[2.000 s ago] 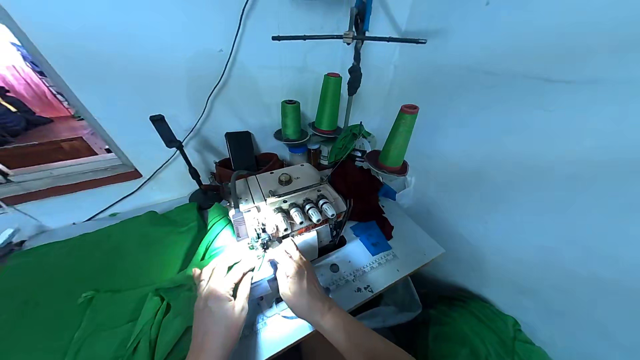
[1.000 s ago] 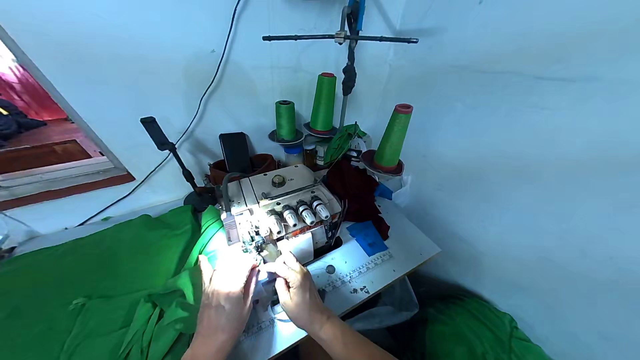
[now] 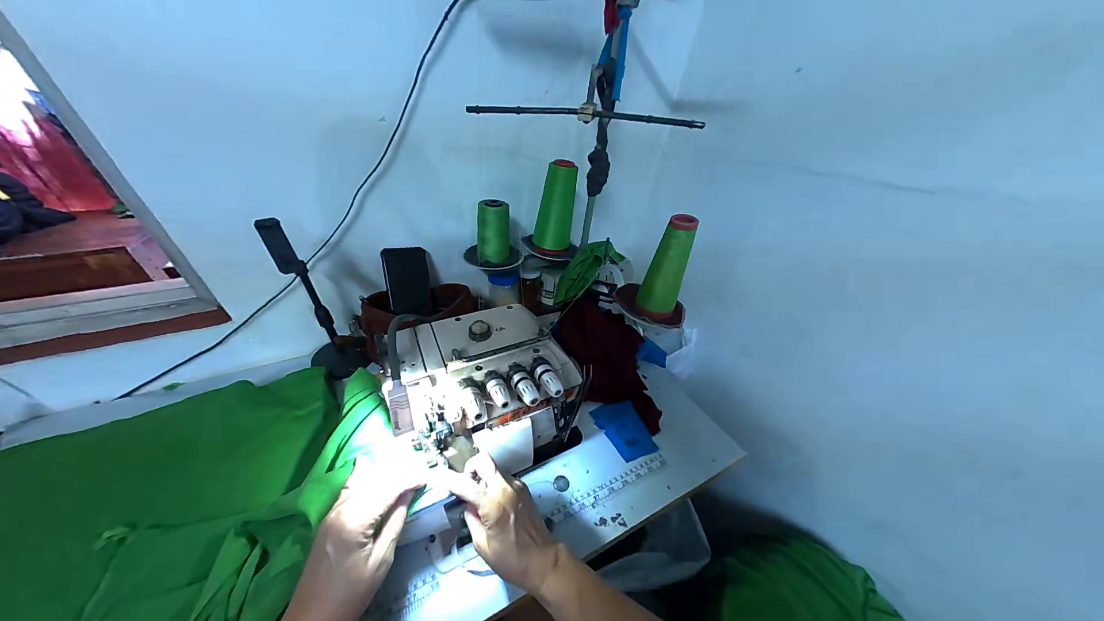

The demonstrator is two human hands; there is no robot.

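An overlock sewing machine (image 3: 483, 345) stands on a white table, with its lamp shining brightly on the needle area. Just in front of the presser foot, my left hand (image 3: 358, 526) has thumb and fingers closed on the edge of the green fabric (image 3: 198, 483), which spreads over the left of the table. My right hand (image 3: 504, 517) is at the right of the foot, thumb and forefinger pinched close to the left fingertips; glare hides what lies between them. Cones of green thread (image 3: 556, 207) stand behind the machine.
Dark red cloth (image 3: 604, 354) and a blue scrap (image 3: 625, 429) lie right of the machine. A black phone (image 3: 406, 280) and a black stand (image 3: 297, 267) are behind it. A plastic bag (image 3: 664, 552) hangs below the table edge, near more green cloth (image 3: 802, 578).
Both hands stay at the presser foot, with only small finger shifts. The view has moved slightly.
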